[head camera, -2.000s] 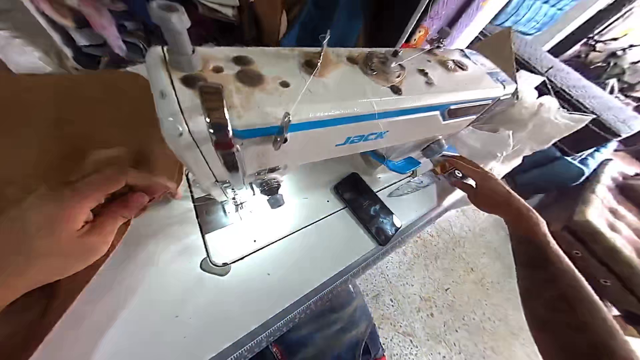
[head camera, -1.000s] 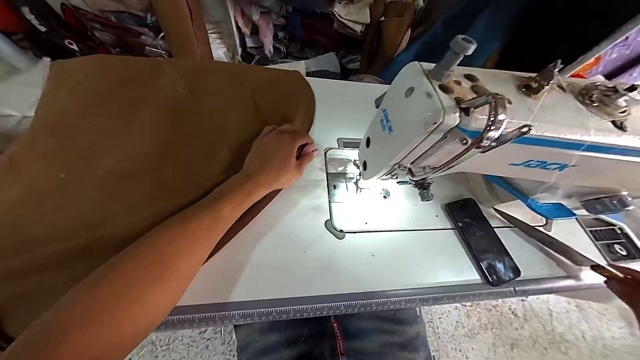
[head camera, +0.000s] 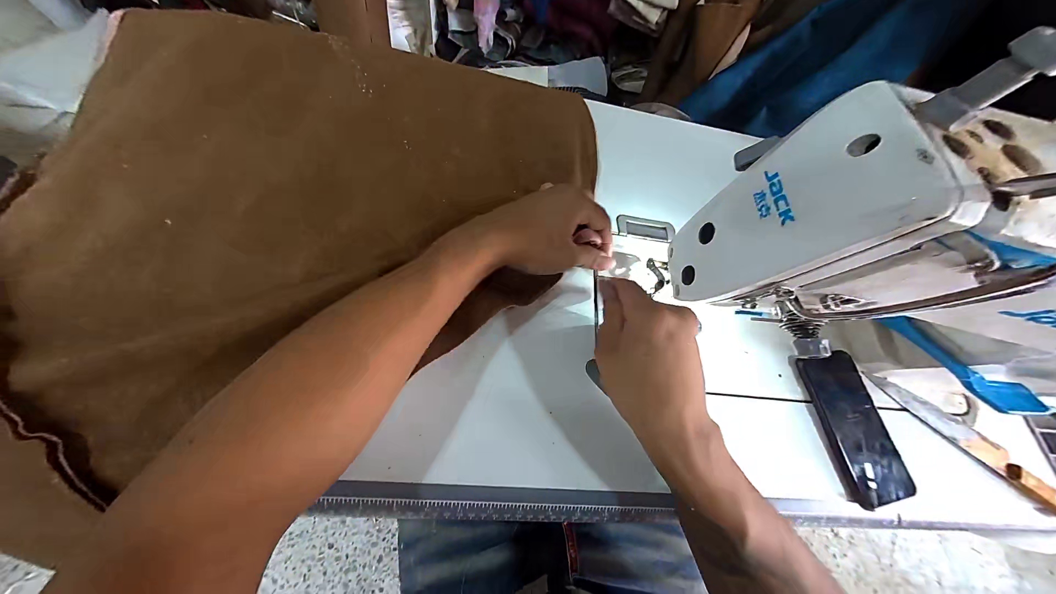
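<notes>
My left hand (head camera: 561, 231) lies at the right edge of a large brown cloth (head camera: 272, 157), its fingertips pinched near the needle plate; whether cloth is between them is hidden. Just below and touching or nearly touching its fingertips is my right hand (head camera: 652, 342), fingers bent toward the needle area. What it holds, if anything, cannot be seen. The white head of a Jack sewing machine (head camera: 833, 190) stands right of both hands, with its lamp lighting the plate.
A black phone (head camera: 854, 429) lies on the white sewing table (head camera: 511, 412), right of my hands. Beside it is a knife with a wooden handle (head camera: 982, 450). A ruler strip (head camera: 495, 505) runs along the front edge. Piled fabrics (head camera: 561, 33) stand behind the table.
My right hand has moved left from the knife handle at the right to the needle area beside my left hand. The knife now lies on the table. The view has shifted.
</notes>
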